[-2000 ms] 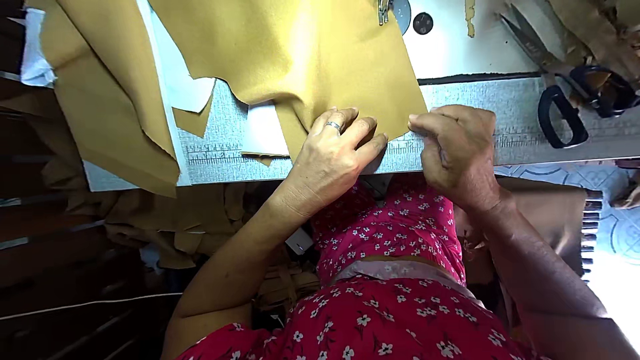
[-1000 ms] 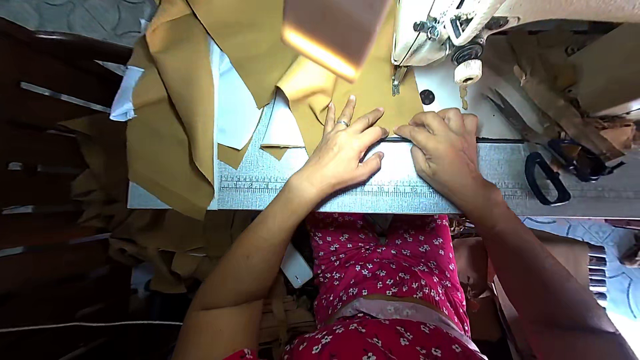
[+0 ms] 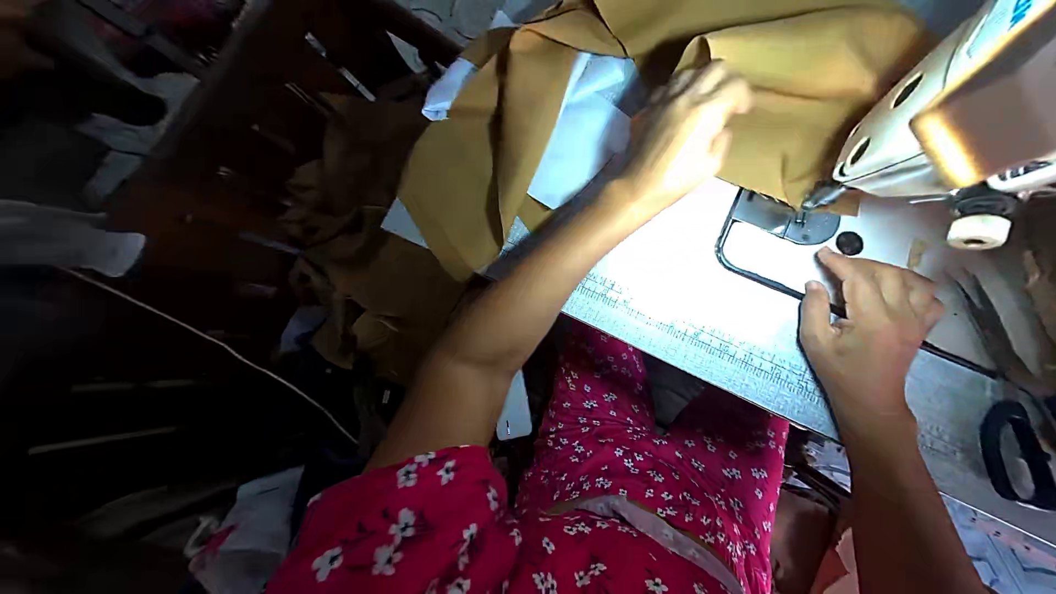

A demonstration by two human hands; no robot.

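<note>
The tan fabric [image 3: 792, 107] spreads over the back of the sewing table, its near edge at the presser foot [image 3: 802, 216] of the sewing machine [image 3: 916, 115]. My left hand [image 3: 689, 124] is over the left part of this fabric, fingers bent and slightly blurred; whether it grips the cloth is unclear. On the white table by the black round knob [image 3: 849, 242] rests my right hand [image 3: 874, 318], thumb and fingers apart, holding nothing. The metal needle plate [image 3: 767, 216] shows in front of the fabric.
Scissors with black handles [image 3: 1016, 454] lie at the right edge. Tan pieces [image 3: 462, 165] and white pieces [image 3: 582, 132] hang over the table's left side. A measuring scale [image 3: 701, 334] runs along the front edge. A machine lamp or cover [image 3: 990, 99] juts in at upper right.
My left hand has moved away from my right, up and over the fabric. The fabric has shifted back, baring the needle plate. My right hand is off the cloth. The view has turned.
</note>
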